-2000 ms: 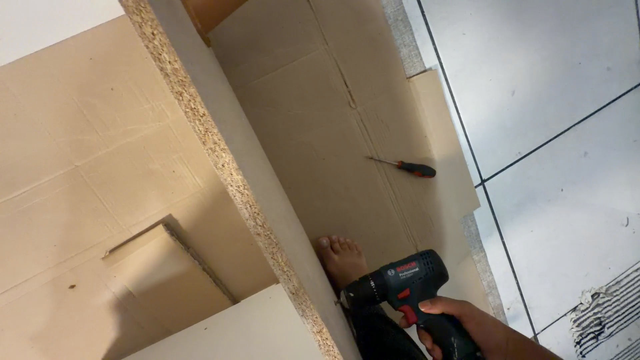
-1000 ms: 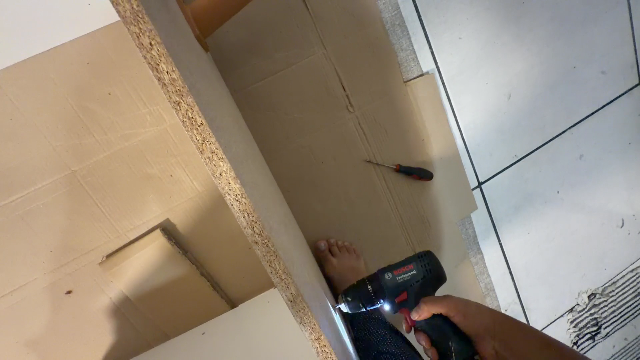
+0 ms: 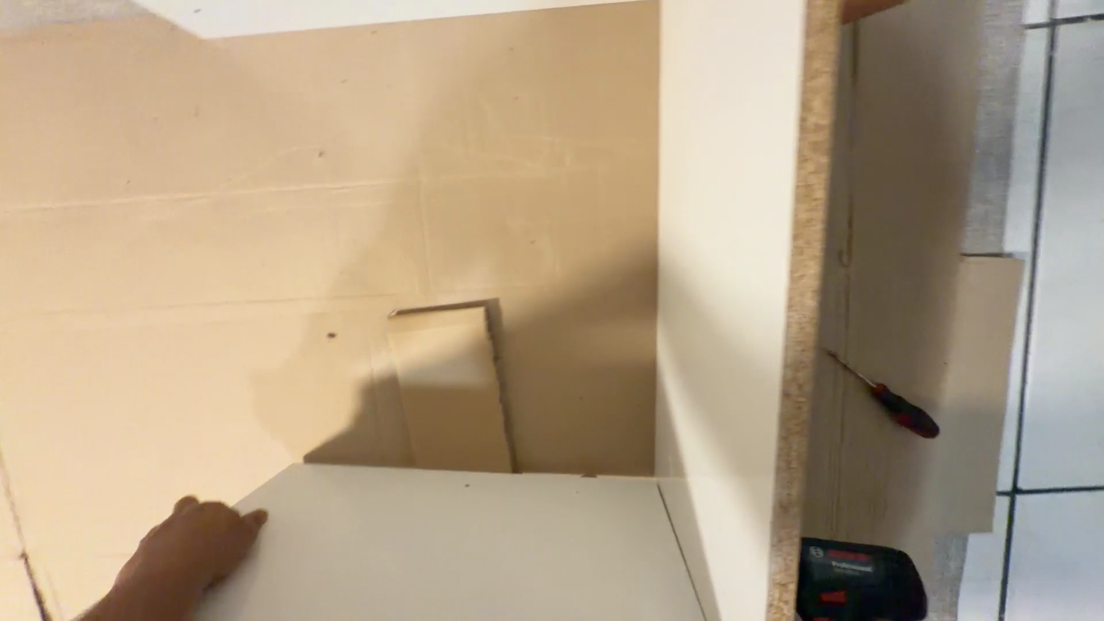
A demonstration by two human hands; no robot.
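Note:
My left hand (image 3: 194,543) rests on the left edge of a white laminated panel (image 3: 466,543) at the bottom, its fingers bent over the edge. That panel meets an upright white particleboard panel (image 3: 733,259) whose raw edge faces up. Right of the upright panel, the body of a Bosch cordless drill (image 3: 862,580) shows at the bottom edge; its chuck and handle are hidden. My right hand is out of view. A screwdriver (image 3: 901,410) with a black and red handle lies on cardboard to the right.
Cardboard sheets (image 3: 216,259) cover the floor, with a smaller cardboard piece (image 3: 453,388) by the lower panel. Another white panel (image 3: 414,13) spans the top. Tiled floor (image 3: 1069,345) lies at the far right. Part of an orange-brown object (image 3: 869,7) shows at the top.
The view has swung left. My left hand now shows on the lower panel's edge. My right hand, seen holding the drill before, has left the view. The drill's light came on between the earlier frames.

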